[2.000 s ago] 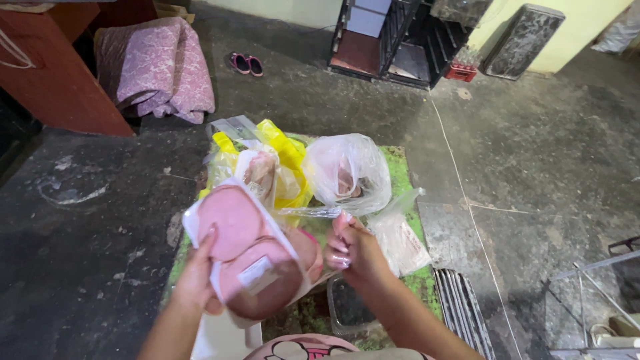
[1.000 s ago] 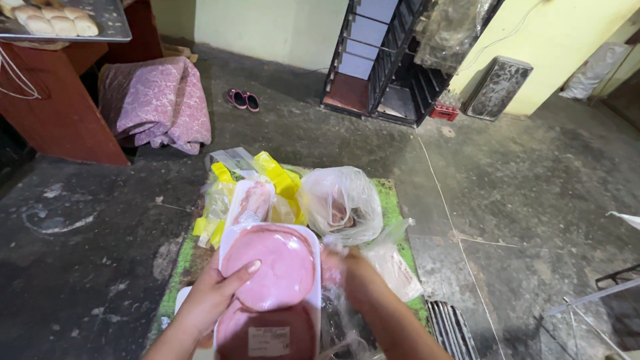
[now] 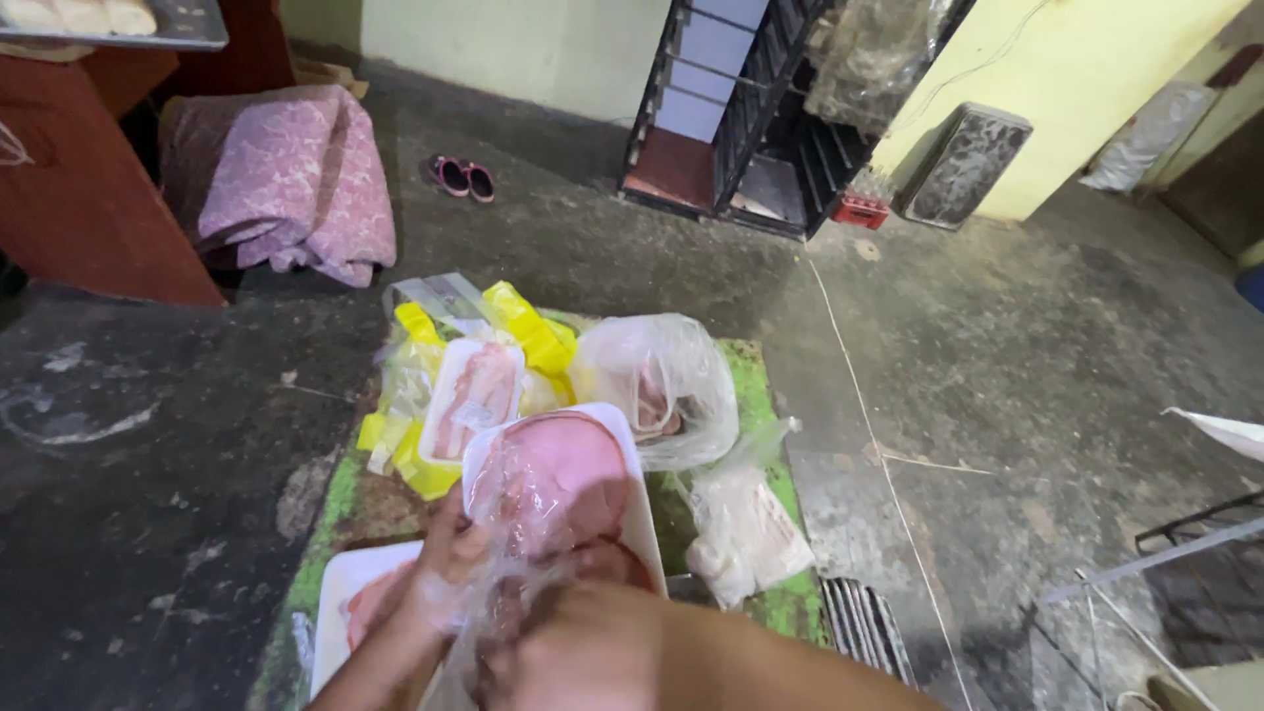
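Observation:
A white foam tray of round pink sliced meat (image 3: 568, 474) tilts over a small green-topped table. My left hand (image 3: 454, 553) grips its left edge. Across the tray, my right hand (image 3: 563, 632), blurred, has hold of clear plastic film (image 3: 509, 513) that stretches loosely over the meat's left side. Another white tray with meat (image 3: 341, 583) lies at the lower left, partly behind my left arm. Beyond, a smaller packed tray of pale meat strips (image 3: 476, 395) rests on a yellow and clear plastic bag (image 3: 538, 331). A translucent bag with brownish contents (image 3: 657, 395) stands beside it.
A knotted clear bag of whitish stuff (image 3: 750, 523) lies at the table's right, near a ridged metal piece (image 3: 864, 632). A folded pink cloth bundle (image 3: 301, 178), sandals (image 3: 464, 180) and a black rack (image 3: 731, 188) are on the floor beyond. A metal frame (image 3: 1136, 592) stands at right.
The film has been pulled off part of the meat tray. My right hand has moved from the tray's right side to across its lower part. Another meat tray now shows at the lower left.

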